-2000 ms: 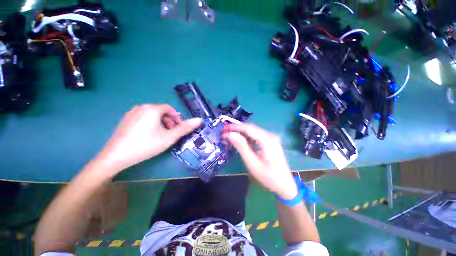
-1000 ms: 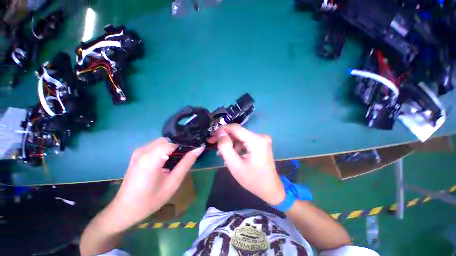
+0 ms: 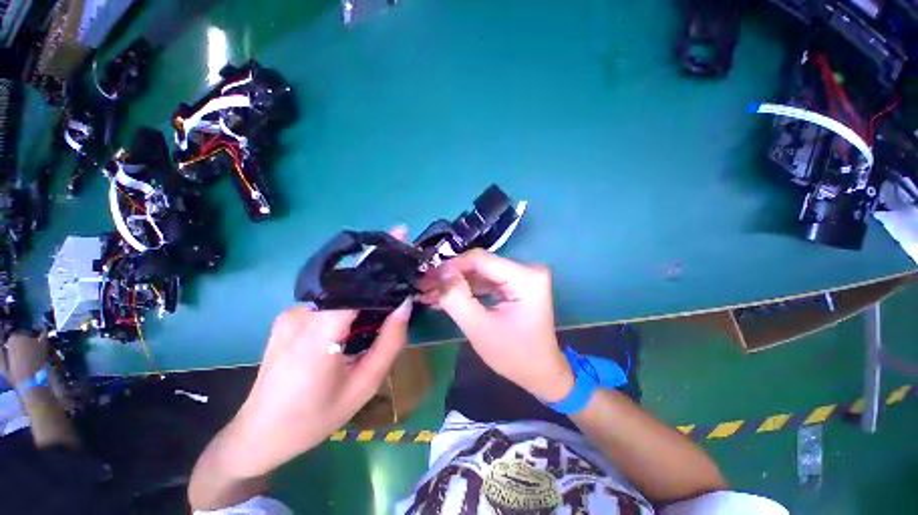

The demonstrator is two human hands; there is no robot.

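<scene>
A partly assembled black unit (image 3: 367, 270) is held over the front of the green bench, with a ring-shaped part on its left and a narrow arm (image 3: 481, 219) pointing up right, a white ribbon along it. My left hand (image 3: 327, 367) grips the unit's lower left side. My right hand (image 3: 498, 312), with a blue band on the wrist, has thumb and forefinger together at the joint between body and arm. What the right fingertips pinch is too small and dark to tell.
Several partly assembled units (image 3: 237, 126) with white ribbons lie at left, near a small white box (image 3: 75, 282). Black housings (image 3: 825, 151) with a white ribbon and red wires lie at right. Another person's hand (image 3: 25, 357) shows at the far left edge. A cardboard box (image 3: 805, 317) is below the bench edge.
From two seconds ago to one second ago the unit was turned, hiding its open inner side and showing the ring-shaped part. Since then it has tilted slightly, and the view has shifted left.
</scene>
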